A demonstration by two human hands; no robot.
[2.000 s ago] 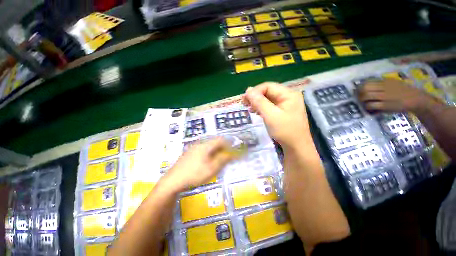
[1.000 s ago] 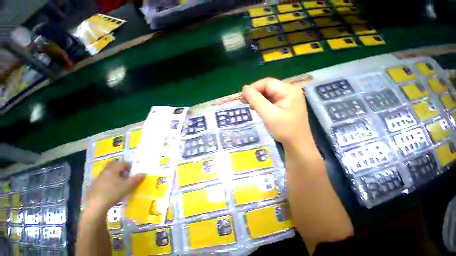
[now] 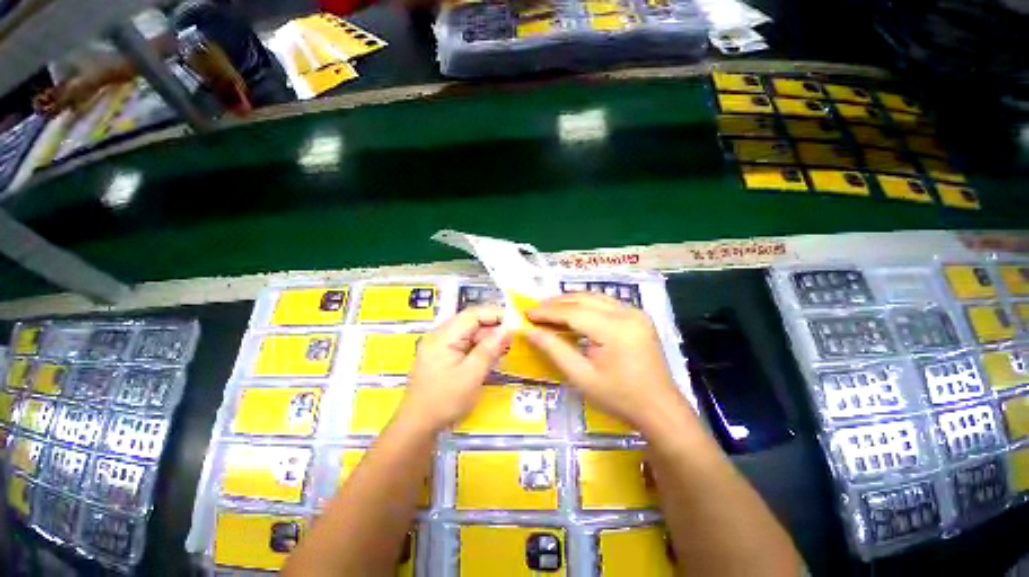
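My left hand (image 3: 460,363) and my right hand (image 3: 598,344) meet over the upper middle of the working tray (image 3: 336,389). Between their fingers they hold a white release liner (image 3: 503,265) with yellow film (image 3: 525,358) at its lower end. The liner's upper end bends up and to the left. Below and around the hands the tray pockets hold yellow-covered workpieces (image 3: 504,478). A pocket with a dark window pattern (image 3: 483,295) shows just above my left hand, and another partly above my right hand. The fingertips hide how the film and liner are joined.
A black glossy slab (image 3: 736,381) lies right of the working tray. Other trays stand at the far right (image 3: 903,389) and far left (image 3: 85,423). Beyond the lettered rail, a tray of yellow pieces (image 3: 841,135) lies on the green belt (image 3: 395,186). Stacked trays (image 3: 570,51) stand behind it.
My left hand has moved from the left side of the tray to meet my right hand, bringing the liner with it. The liner is now lifted and bent. The view has shifted, exposing the black slab.
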